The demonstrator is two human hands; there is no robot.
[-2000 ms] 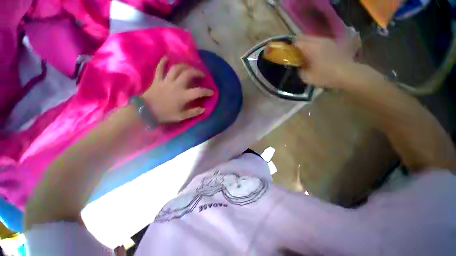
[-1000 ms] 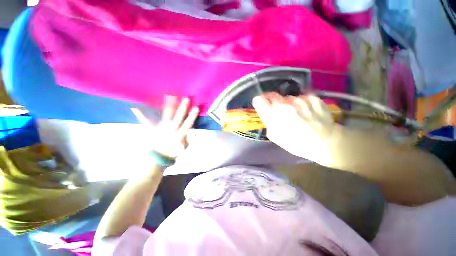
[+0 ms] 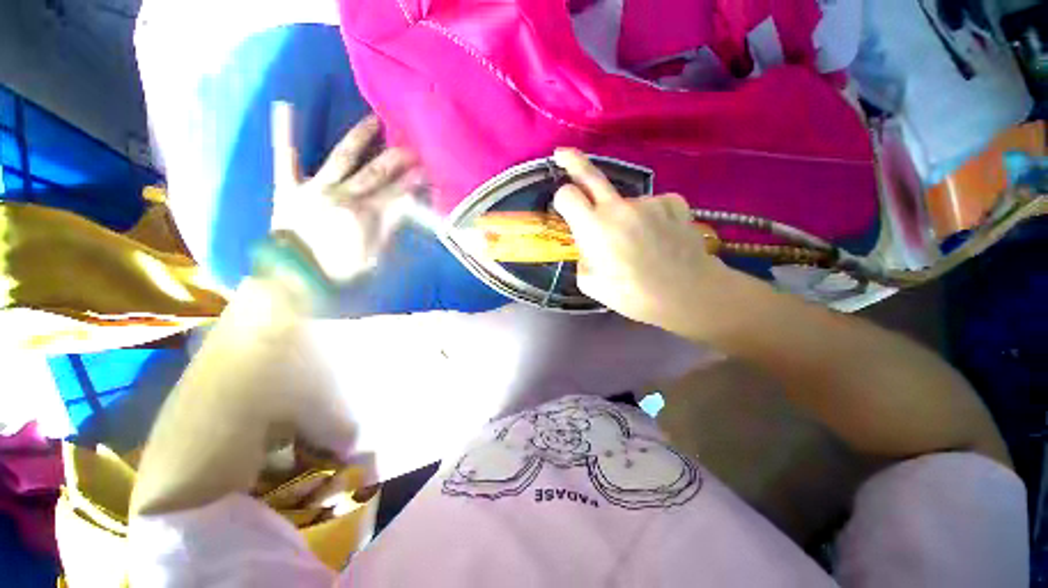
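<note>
A bright pink garment piece (image 3: pixel 460 103) is drawn over the blue padded board (image 3: pixel 259 126), with a fine pale stitch line across it. My right hand (image 3: pixel 644 247) is closed on the yellow-orange handle of the iron (image 3: pixel 534 230). The iron's dark pointed plate with a pale edge lies over the garment's near edge and the blue pad, its tip pointing left. My left hand (image 3: pixel 345 218) is blurred and washed out by glare, fingers spread, over the blue pad beside the garment's left edge, left of the iron's tip. Whether it touches the cloth is unclear.
A ribbed hose (image 3: pixel 770 236) runs right from the iron. A pink stained pad (image 3: pixel 904 201) and an orange thing (image 3: pixel 988 190) are at the right. Crumpled pink and white cloth (image 3: pixel 690 40) lies at the far side. Mustard-yellow cloth (image 3: pixel 98 258) is at the left near a blue crate (image 3: pixel 109 385).
Since one second ago, the garment sits further right on the board, baring more blue pad at left. The iron shows slightly further left. Earlier, it was at the right, off the garment.
</note>
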